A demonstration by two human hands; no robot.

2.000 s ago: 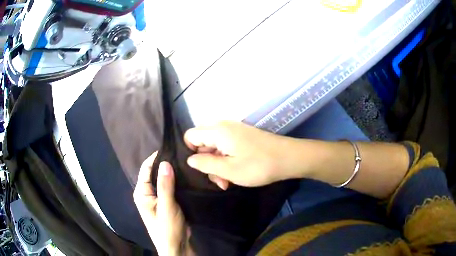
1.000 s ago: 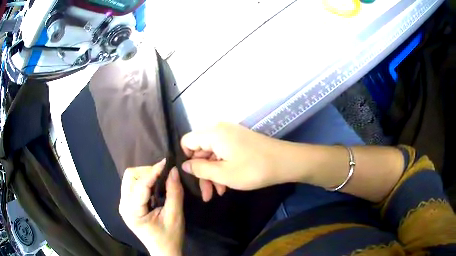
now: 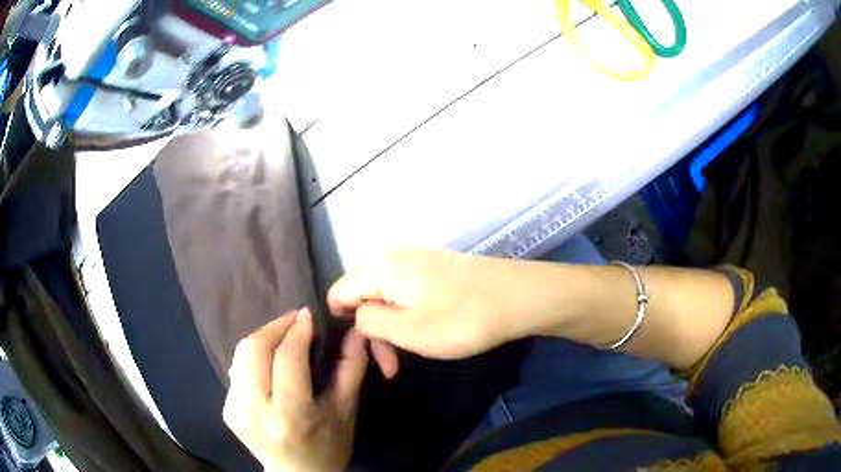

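Observation:
A dark garment panel (image 3: 152, 304) lies on the white table with a paler grey-brown pocket piece (image 3: 235, 221) on top. Its right edge is a long dark seam that runs up to the sewing machine head (image 3: 184, 83) at the upper left. My left hand (image 3: 300, 396) pinches the fabric edge between thumb and fingers. My right hand (image 3: 429, 304) holds the same edge just to the right, its fingertips close to the left ones. Dark fabric hangs below both hands onto the lap. The needle area is hidden under the machine head.
Scissors with yellow and green handles (image 3: 604, 41) lie at the table's top right. A measuring scale (image 3: 553, 217) runs along the front table edge. A brown and black garment bundle (image 3: 46, 341) hangs at the left. A blue crate (image 3: 678, 194) and dark fabric are at the right.
The view has shifted, so the scissors show more fully. My left hand has moved slightly down along the edge, its fingers now flatter on the fabric. The pocket piece lies more spread out.

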